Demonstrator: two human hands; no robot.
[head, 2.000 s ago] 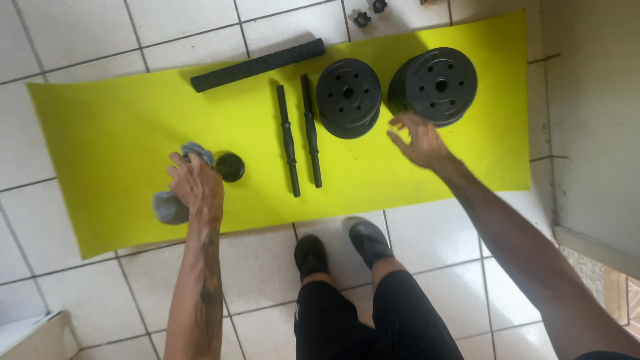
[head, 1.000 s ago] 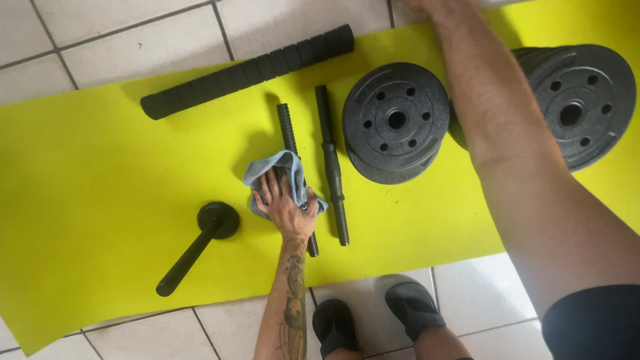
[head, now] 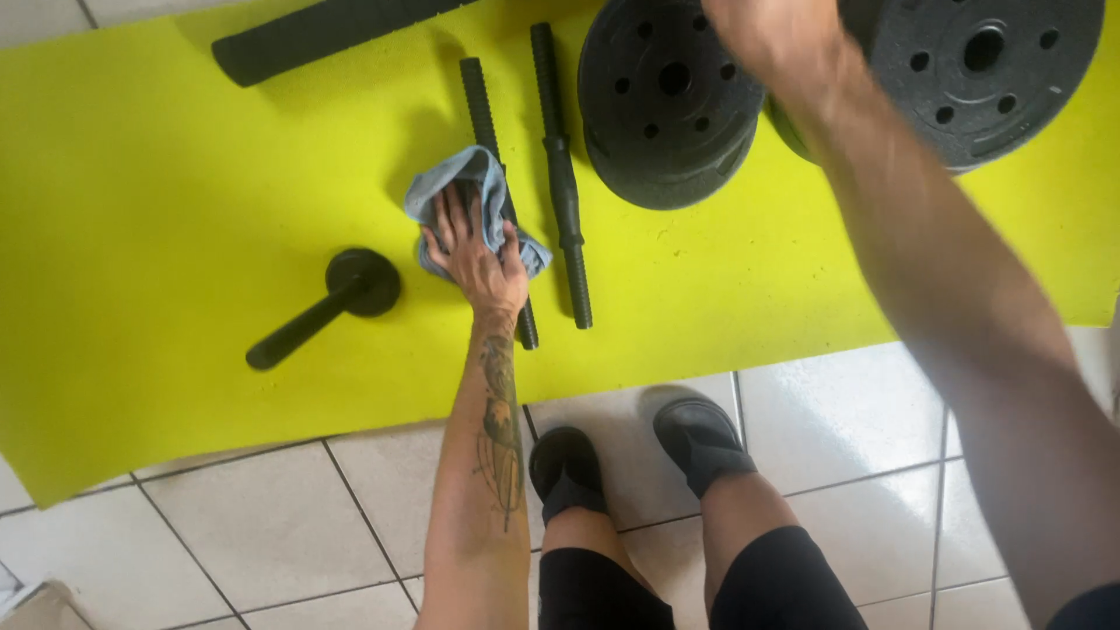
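My left hand (head: 479,262) lies spread on a crumpled blue-grey cloth (head: 472,175), pressing it against a black threaded dumbbell bar (head: 479,101) on the yellow-green mat (head: 175,175). A second dumbbell bar (head: 562,175) lies just to its right, untouched. My right hand (head: 774,31) reaches to the top edge over the black weight plates; its fingers are cut off, so what it touches or holds cannot be told. One stack of weight plates (head: 669,144) is left of that hand, another (head: 1024,79) right of my forearm.
A black ridged foam-like roller tube (head: 306,44) lies at the upper left. A black rod with a round base (head: 302,328) is on the mat left of my forearm. White floor tiles (head: 262,534) border the mat, where my feet in dark shoes (head: 569,464) stand.
My left hand with the cloth has moved right from beside the round-based rod onto the left bar. My right hand has moved up from beside the right plates. The view has come closer.
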